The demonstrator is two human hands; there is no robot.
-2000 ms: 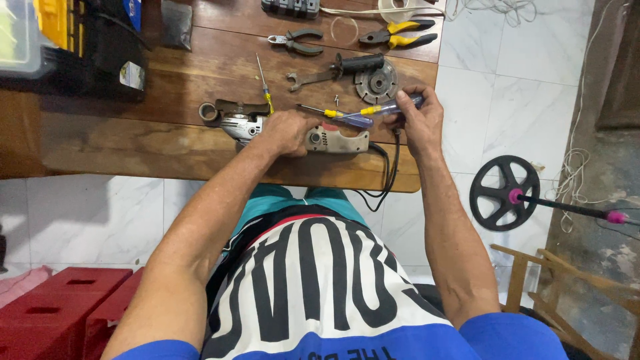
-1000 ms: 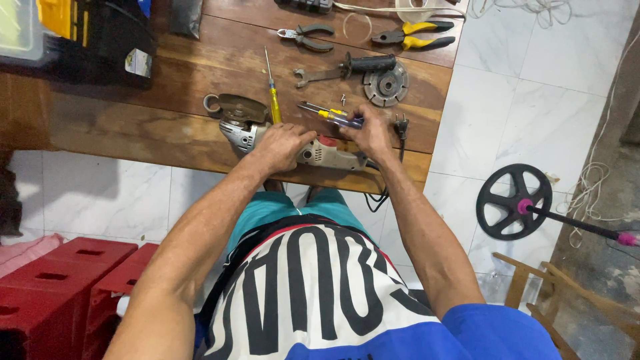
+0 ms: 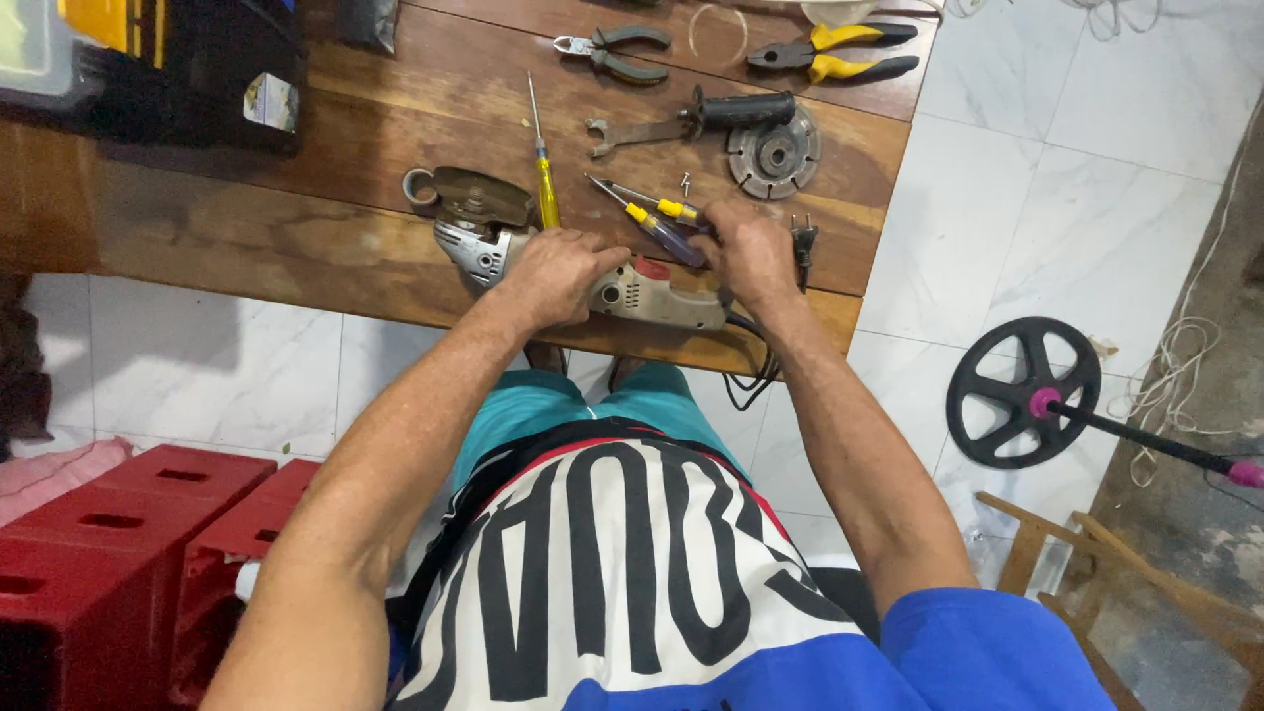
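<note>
My left hand [image 3: 565, 276] is closed over the body of an angle grinder [image 3: 657, 301], which lies along the front edge of the wooden table. My right hand [image 3: 750, 247] is at the handle end of a screwdriver with a yellow collar [image 3: 674, 209]; whether the fingers grip it is hard to tell. Beside it lies a second screwdriver with a translucent purple handle [image 3: 667, 237]. A yellow-handled screwdriver [image 3: 547, 188] points away, just beyond my left hand. Small screws [image 3: 685, 182] lie near a segmented cutting disc [image 3: 774, 153]. The power plug [image 3: 804, 242] rests right of my right hand.
Farther back on the table [image 3: 395, 128] are a pin spanner [image 3: 637, 134], a black side handle [image 3: 746, 112], diagonal cutters [image 3: 617, 52] and yellow-black pliers [image 3: 834, 54]. A black toolbox [image 3: 197, 89] stands at the left. Red plastic stools [image 3: 109, 553] are on the floor, lower left.
My right hand has lowered a screwdriver from above the table's right part to beside the other purple-handled one. My left hand stays on the grinder.
</note>
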